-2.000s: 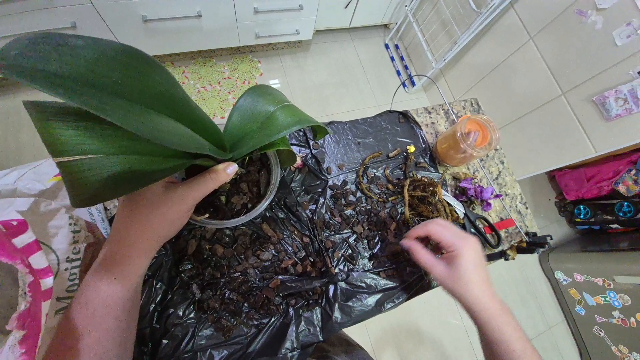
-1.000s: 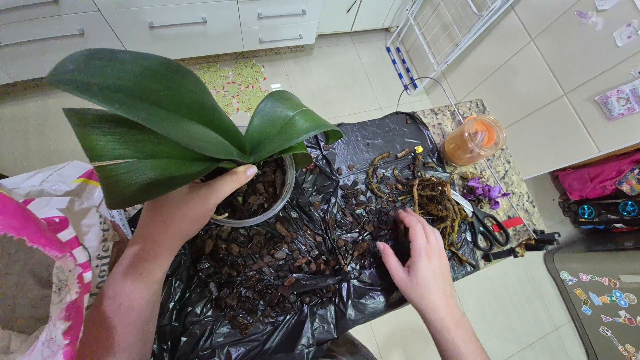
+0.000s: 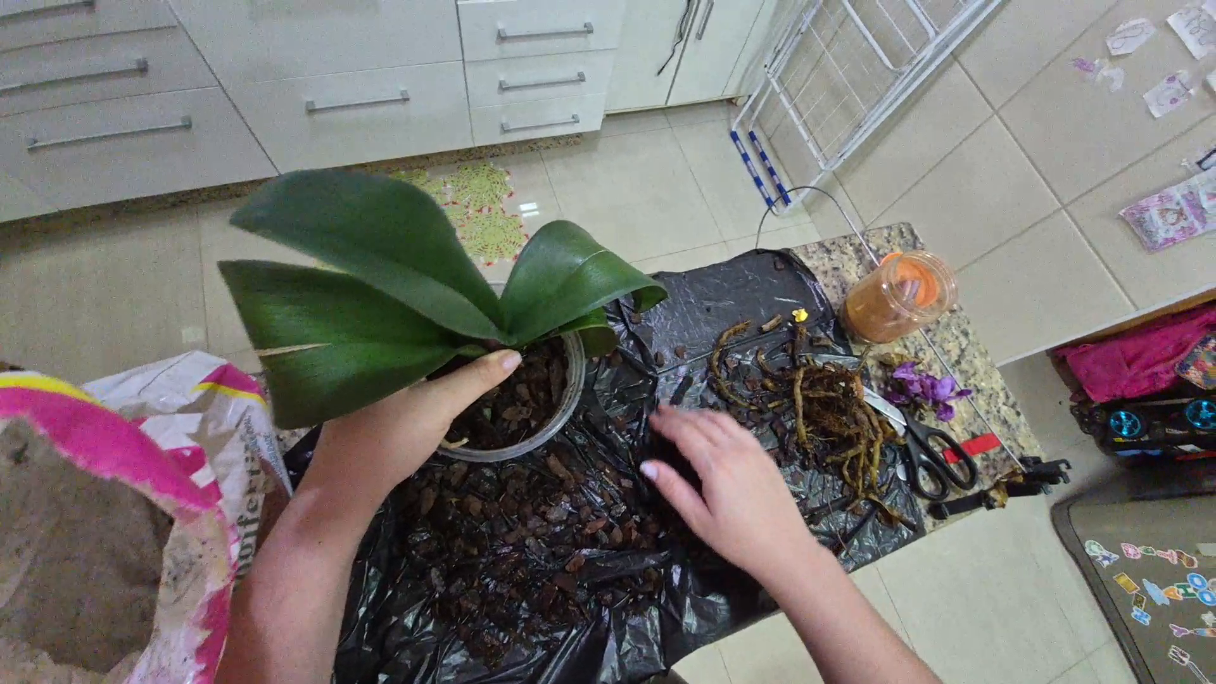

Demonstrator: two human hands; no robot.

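Observation:
My left hand [image 3: 418,418] grips the base of a broad-leaved orchid plant [image 3: 399,285], its thumb over the bark inside a clear plastic pot [image 3: 577,385]; the other fingers are hidden under the leaves. My right hand [image 3: 727,480] is over the black plastic sheet [image 3: 731,294], fingers somewhat apart and nothing visible in them. Loose bark chips [image 3: 532,532] lie between and below the hands. Right of my right hand is a clump of old roots [image 3: 841,418], with black-handled scissors [image 3: 936,456] beside it.
A jar with orange-brown contents [image 3: 898,296] and purple flowers [image 3: 926,389] stand or lie on the granite top [image 3: 978,385] at right. An open bag [image 3: 190,532] is at the lower left. A white wire rack [image 3: 836,85] stands beyond the table.
My right hand has moved left, away from the root clump, over the sheet. The plant and pot, with my left hand on them, sit farther right in view; the view has shifted slightly.

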